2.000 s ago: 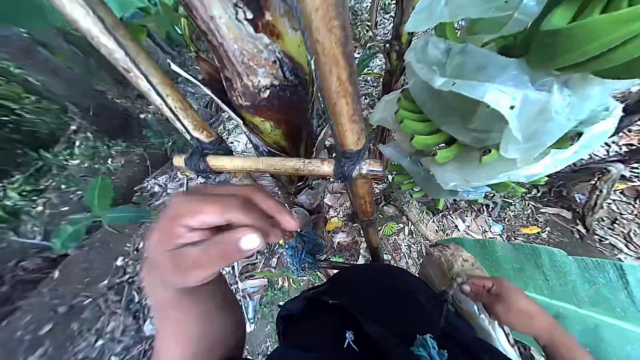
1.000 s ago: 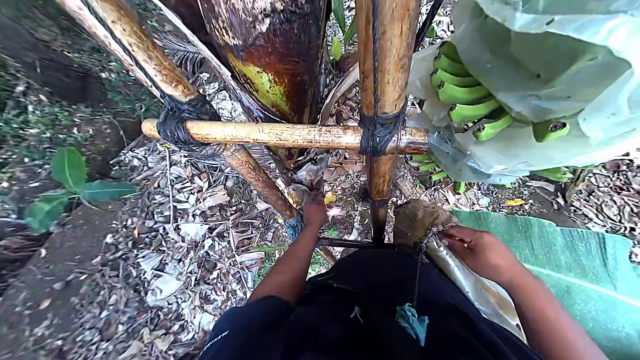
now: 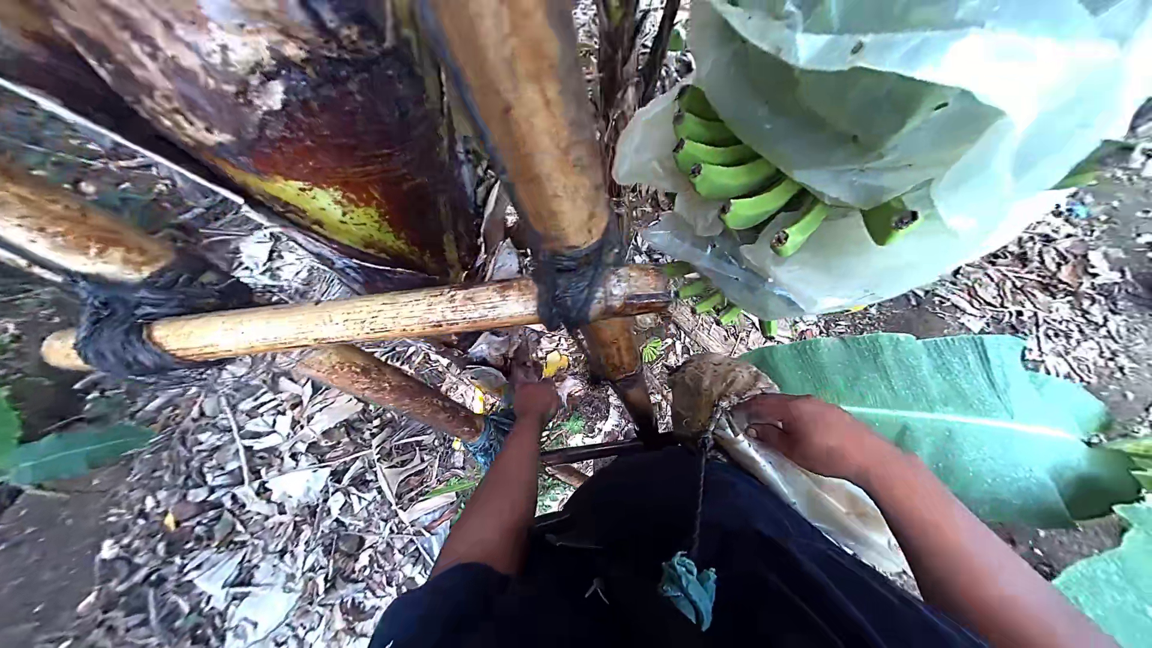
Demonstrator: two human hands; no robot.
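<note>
My left hand (image 3: 533,391) reaches down below a bamboo rung (image 3: 360,319), beside the lower part of a bamboo pole; its fingers are too dark and small to tell what they touch. My right hand (image 3: 805,434) grips the rim of a dirty cloth or plastic sack (image 3: 832,504) at my right hip. A cord with a teal rag (image 3: 689,589) hangs over my dark clothing. Black lashing (image 3: 571,283) binds the rung to an upright bamboo pole (image 3: 531,117). At the upper right, green bananas (image 3: 733,166) show under a translucent plastic bag (image 3: 900,117).
A banana plant's trunk (image 3: 333,135) stands behind the rung. A large cut-looking banana leaf (image 3: 936,414) lies at the right. Dry leaf litter (image 3: 270,504) covers the ground at the left. A thin dark bar (image 3: 598,450) crosses low in front of my body.
My left hand has gone from raised in front of the rung to low beneath it. My right hand stays at the sack. The view has come closer to the bamboo frame.
</note>
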